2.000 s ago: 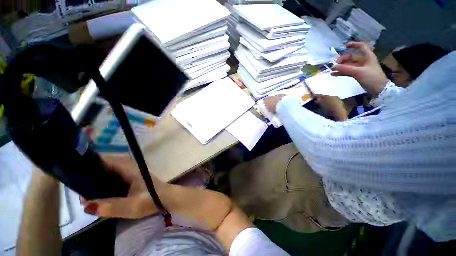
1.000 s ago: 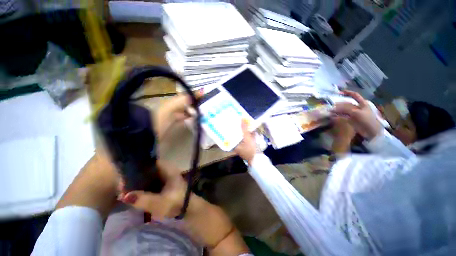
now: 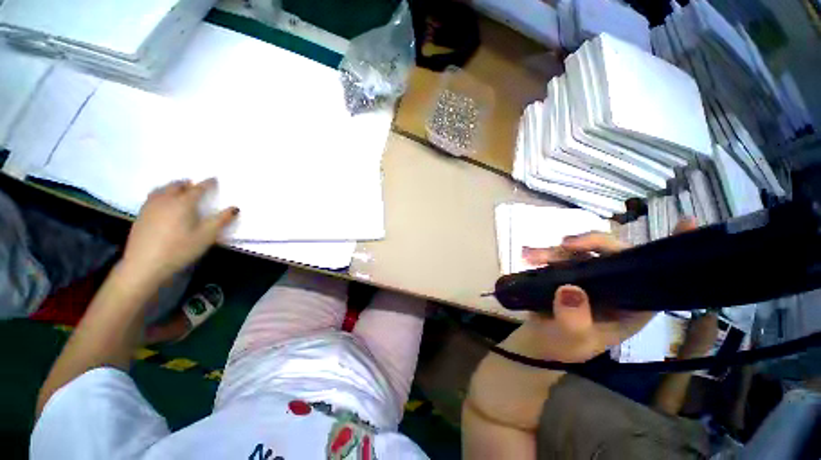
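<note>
My right hand (image 3: pixel 576 305) grips a black electric screwdriver (image 3: pixel 666 268) held sideways above the bench's right part. Its thin bit points left, touching nothing that I can see, and a black cable runs below it. My left hand (image 3: pixel 173 225) rests with spread fingers at the front edge of white sheeting (image 3: pixel 288 144) on the bench; whether a separate panel lies under the fingers I cannot tell. A clear tray of small silver screws (image 3: pixel 455 119) stands on brown cardboard (image 3: pixel 504 76). A crumpled clear bag of screws (image 3: pixel 376 67) lies left of it.
Stacked white panels stand at the right (image 3: pixel 644 99) and at the far left (image 3: pixel 108 27). A white panel (image 3: pixel 545 229) lies behind the screwdriver on the tan bench (image 3: pixel 432 211). A neighbour's arm shows at the lower right. A sandaled foot (image 3: pixel 202 304) is below the bench.
The view has swung left and down. My left hand has moved onto the white sheeting. The screwdriver has turned from upright to sideways. The neighbour's dark-screened unit is out of view.
</note>
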